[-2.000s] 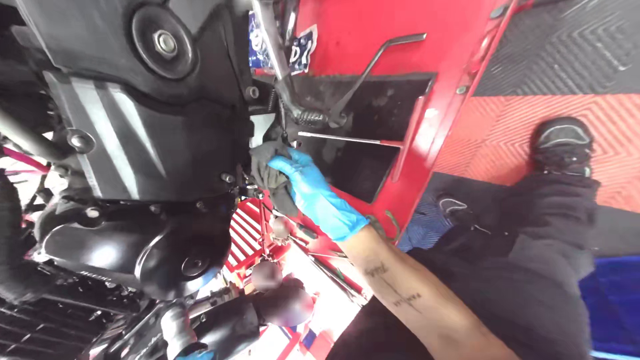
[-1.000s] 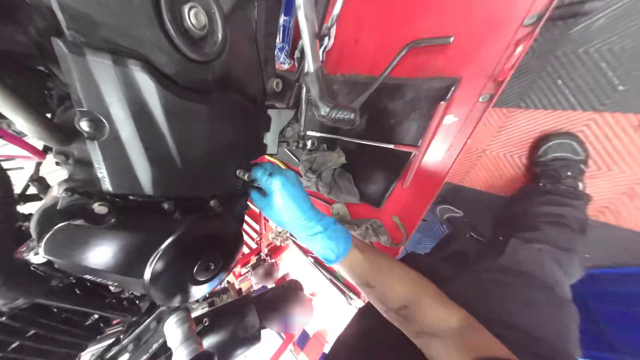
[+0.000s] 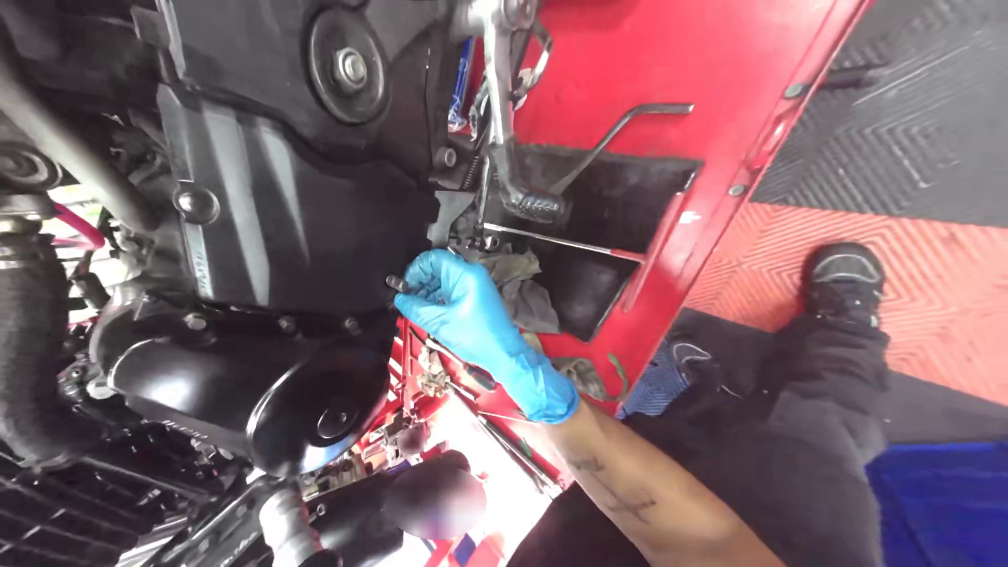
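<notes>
My right hand [image 3: 465,315], in a blue glove, reaches in from the lower right to the edge of a black engine cover [image 3: 315,228] on a motorcycle. Its thumb and fingers pinch a small bolt [image 3: 396,282] at that edge; whether the bolt sits in its hole I cannot tell. Just right of the fingers, a crumpled grey cloth [image 3: 524,291] lies on the red lift platform [image 3: 630,47]. Above the cloth is a metal foot lever [image 3: 504,118] with a ribbed tip. My left hand is not in view.
A bent metal rod [image 3: 622,130] and a thin rod with a red end [image 3: 551,239] lie over the platform's dark panel [image 3: 606,205]. Below my wrist are long thin tools [image 3: 512,441]. A dark shoe [image 3: 843,276] stands on red floor tiles [image 3: 937,291].
Two seconds ago my right hand held the grey cloth; it has let go of it and moved onto the bolt at the cover's edge. The cloth now lies on the platform.
</notes>
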